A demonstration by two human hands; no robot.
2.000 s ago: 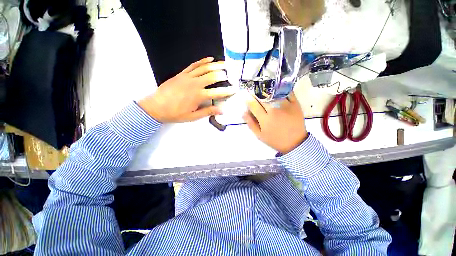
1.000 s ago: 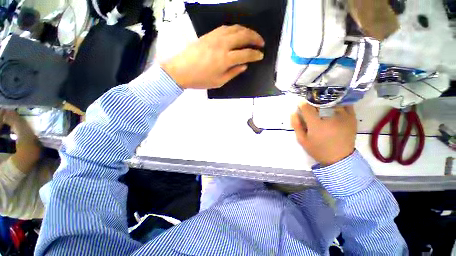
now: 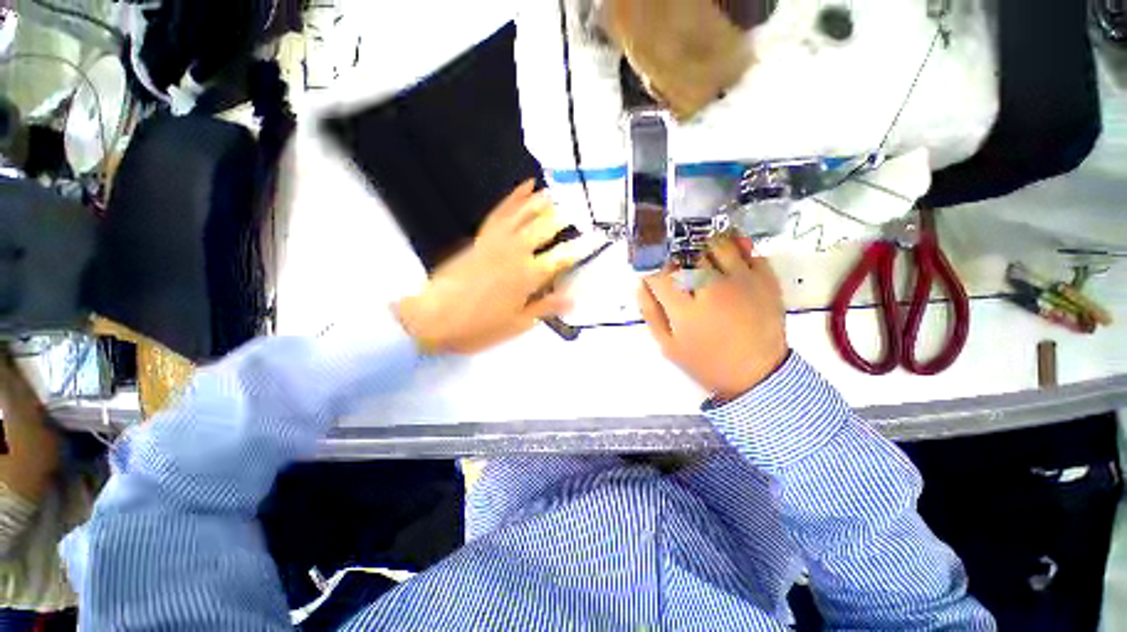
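Note:
A black cloth piece (image 3: pixel 433 148) lies flat on the white table, left of the sewing machine head (image 3: pixel 606 185). My left hand (image 3: pixel 494 278) rests on its near end with fingers spread, slightly blurred; whether it grips the cloth does not show. My right hand (image 3: pixel 723 315) is at the needle area, its fingertips just under and beside the shiny metal loop (image 3: pixel 649 191). The fingertips are partly hidden by machine parts, and I cannot tell if they hold anything. The needle and presser foot are not clearly visible.
Red-handled scissors (image 3: pixel 900 309) lie right of my right hand. Small tools with yellow-green handles (image 3: pixel 1060 300) lie farther right. A dark stack (image 3: pixel 173 228) stands at the left over brown cardboard (image 3: pixel 163 377). A black strip (image 3: pixel 1038 99) hangs at the machine's right. Another person's arm (image 3: pixel 25 432) shows far left.
Since one second ago, the view has shifted. The black cloth is now angled, with its near end closer to the needle, and my left hand has moved nearer to my right hand, which stays by the needle.

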